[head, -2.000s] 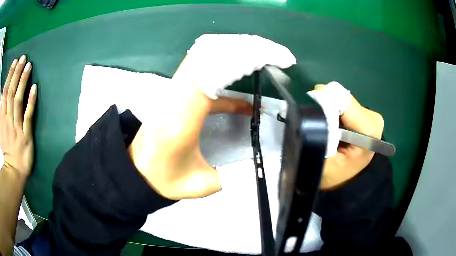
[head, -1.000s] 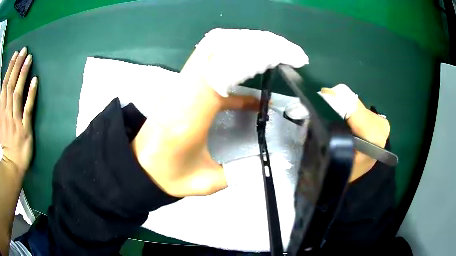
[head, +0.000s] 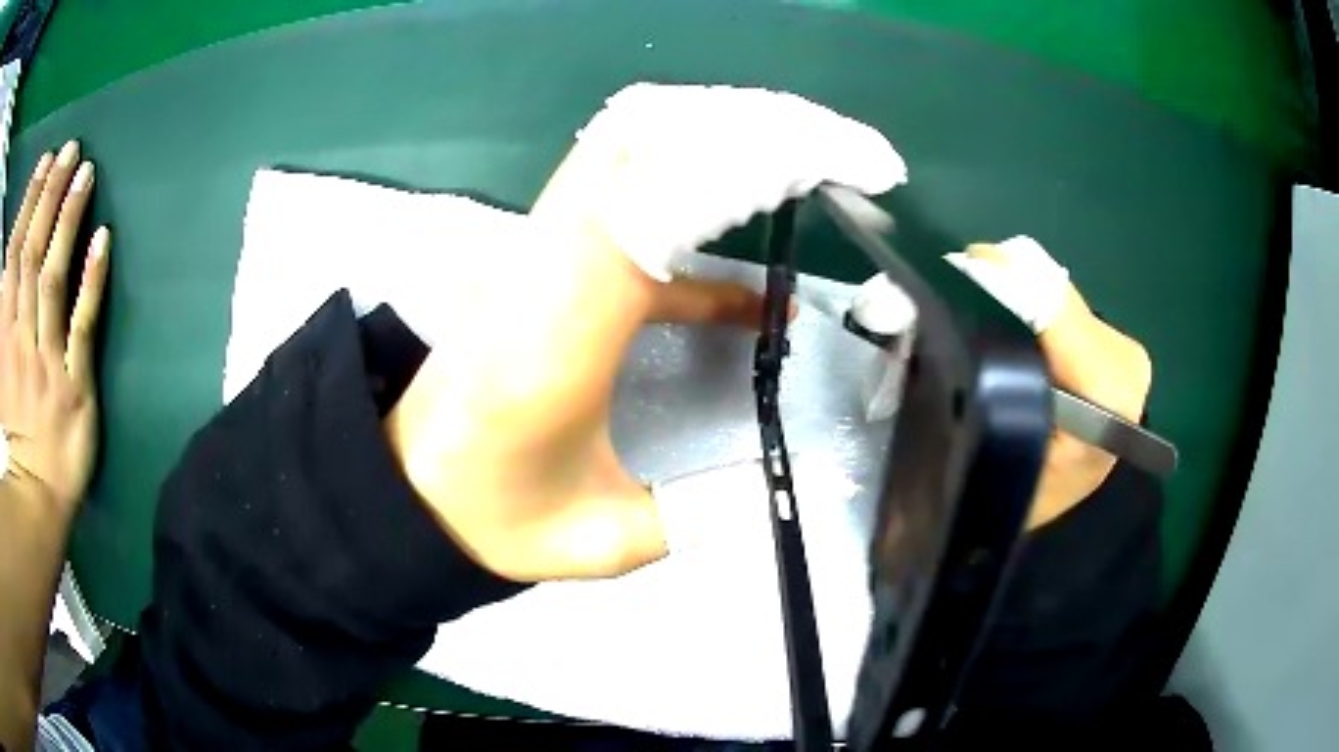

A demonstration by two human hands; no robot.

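Note:
A black phone middle frame [head: 962, 514] stands tilted in front of me, its near end cut off by the bottom edge. My left hand [head: 543, 382], with white finger cots on some fingers, holds its far end and left rail. My right hand [head: 1079, 382], also with white cots, is at the right, partly hidden behind the frame. It holds silver tweezers [head: 1123, 429], whose flat rear end sticks out to the right. The tweezer tip cannot be told clearly; a white-covered fingertip shows through the frame's opening.
A white foam sheet [head: 353, 235] lies under my hands on the green bench [head: 1116, 191]. Another person's bare hand [head: 56, 338] rests at the far left. A pale grey machine surface [head: 1270, 514] stands at the right.
The frame and my left hand have shifted slightly right since two seconds ago. My right hand has moved a little right, with the tweezers still held. The dark object at the top left has left the view.

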